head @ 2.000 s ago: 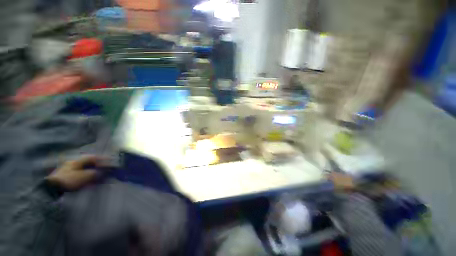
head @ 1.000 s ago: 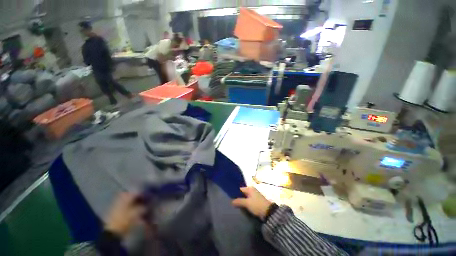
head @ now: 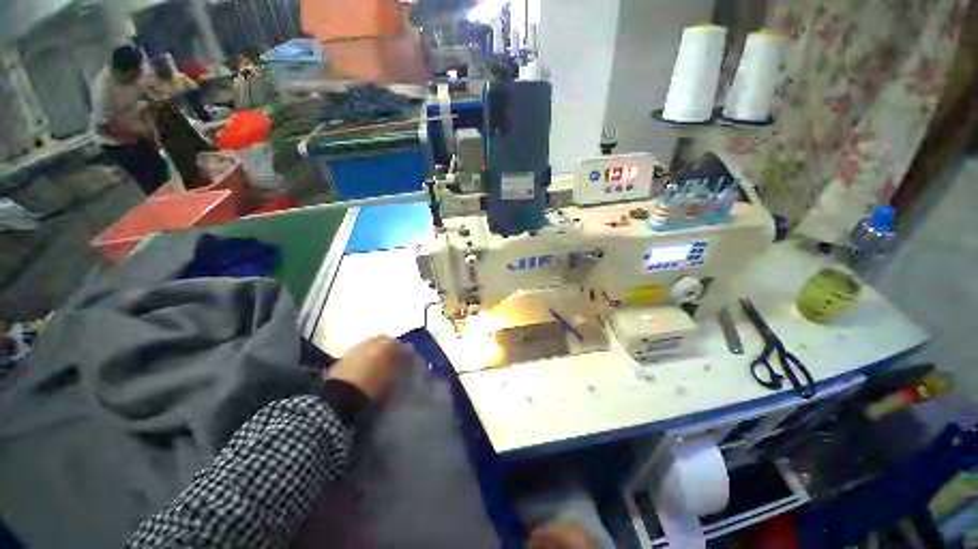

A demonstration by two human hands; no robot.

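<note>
The grey fabric panel lies heaped at the left and runs across the front. Its blue binding runs down over the table's front edge. My left hand, in a checked sleeve, is closed on the fabric near the binding's upper end, left of the needle area; its fingertips are hidden. My right hand is low at the bottom edge, cut off and blurred; its grip cannot be told. The sewing machine stands beyond, its lamp lighting the needle area.
Black-handled shears and a flat grey strip lie right of the machine, near a yellow-green cup. A white roll is below the table. Two thread cones stand behind. A person is at the far left.
The view has swung right since one second ago. My left hand has moved with the fabric towards the needle area. My right hand has dropped from the binding to the bottom edge.
</note>
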